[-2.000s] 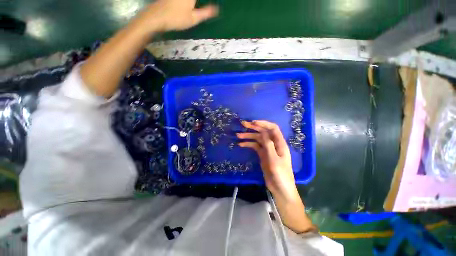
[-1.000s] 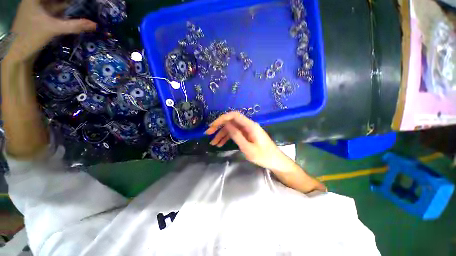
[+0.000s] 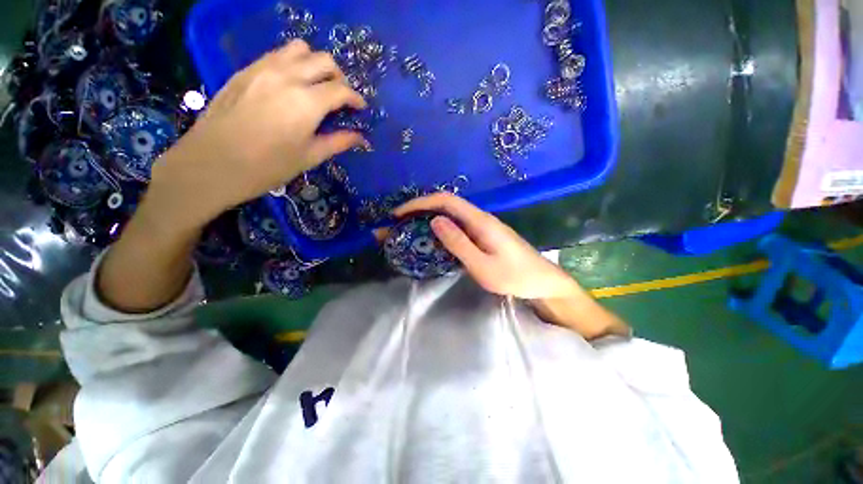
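Note:
My left hand (image 3: 274, 118) reaches over the left part of the blue tray (image 3: 610, 113), thumb and index finger apart beside loose coil springs (image 3: 358, 57). No held thing shows in it, and its curled fingers are partly hidden. My right hand (image 3: 492, 250) grips a round dark wired unit (image 3: 414, 248) by its right side, in front of the tray's near edge, with the blue face up. Another round unit (image 3: 317, 203) lies in the tray's near left corner. More springs (image 3: 518, 134) lie in clumps across the tray.
A pile of similar wired units (image 3: 99, 123) lies left of the tray, with a small white disc (image 3: 193, 100) beside it. A pink-and-brown carton (image 3: 833, 123) stands at the right. A blue plastic stool (image 3: 804, 298) is below on the green floor.
My left hand has moved from the pile to over the tray. My right hand, empty before, now holds a round unit. The tray appears farther left in the view.

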